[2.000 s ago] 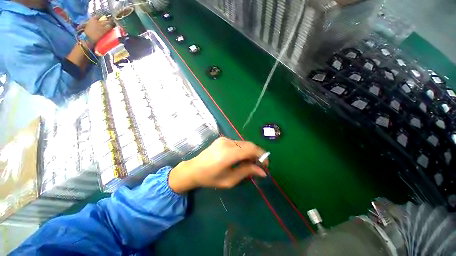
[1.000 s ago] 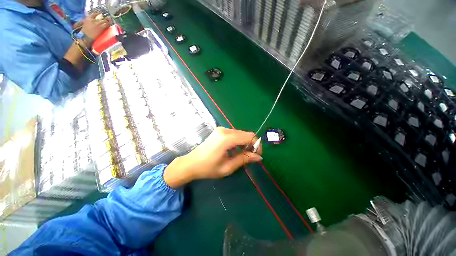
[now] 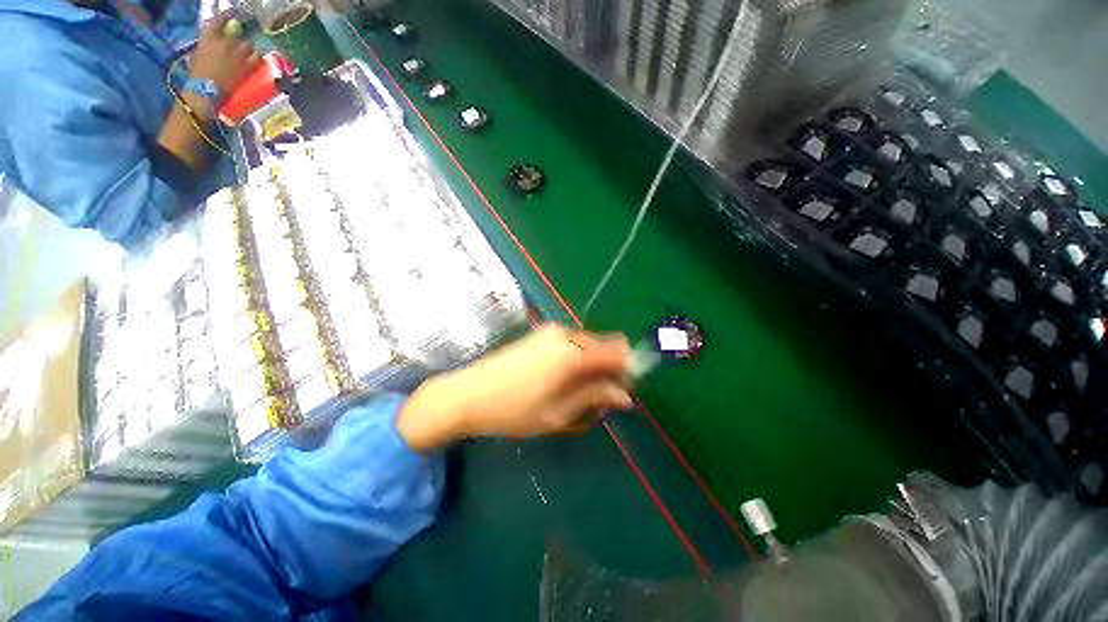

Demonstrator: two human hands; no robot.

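My left hand [image 3: 529,386] reaches in from the lower left in a blue sleeve, over the near red line of the belt. Its fingers are closed on a small white part [image 3: 643,358], blurred at the fingertips. Just to the right, a round black unit [image 3: 677,339] with a white square lies on the green belt. The fingertips are close to it; whether they touch is unclear. A thin pale strand [image 3: 656,182] hangs from above, its lower end by the back of the hand. My right hand is not in view.
Stacked clear trays [image 3: 365,292] of white parts stand at left. More black units [image 3: 473,117] lie up the belt. Black trays of units [image 3: 923,231] are at right. A clear hood [image 3: 851,577] with ribbed hose is at lower right. A blue-sleeved person [image 3: 85,109] works at upper left.
The near black unit has shifted slightly right and down. My left hand stays near the belt edge with the white part. The strand swung right, then back left. The other person's hand moved.
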